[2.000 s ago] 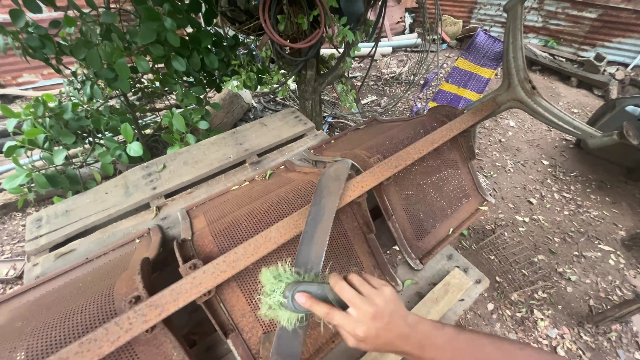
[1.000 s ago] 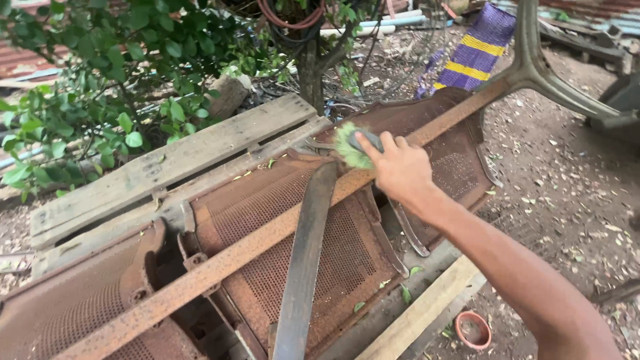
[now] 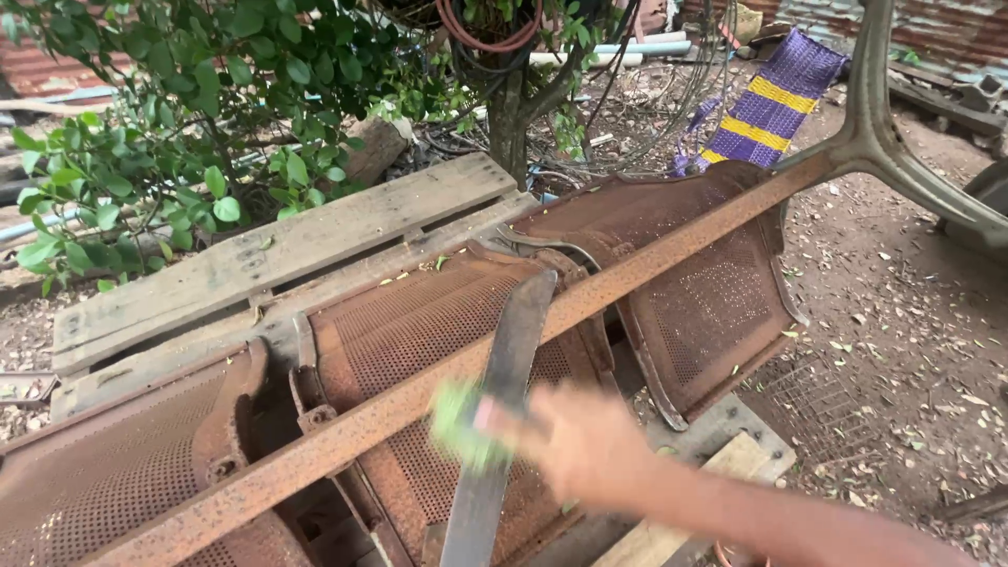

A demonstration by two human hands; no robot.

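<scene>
My right hand [image 3: 583, 445], blurred, grips a dark object with green bristly fibres [image 3: 461, 425], which looks like a scrub brush. The fibres lie over the middle of a long flat metal blade [image 3: 516, 339], like a machete's. This blade crosses the rusty square metal beam [image 3: 630, 279], its blunt tip just above the beam; its lower end leaves the bottom of the view. Under the beam are rusty perforated metal seats [image 3: 425, 323] joined in a row. My left hand is not in view.
A grey wooden pallet [image 3: 291, 252] lies beneath the seats. A curved metal leg [image 3: 870, 94] rises at the beam's right end. Leafy branches [image 3: 228, 209] hang at the left. A purple and yellow woven strip [image 3: 760, 118] lies behind, and a pale plank [image 3: 693, 504] at lower right.
My right hand and the green bristly object have moved from beside the blade's tip at the beam back down to the blade's middle. Two seconds ago they were lower on the blade.
</scene>
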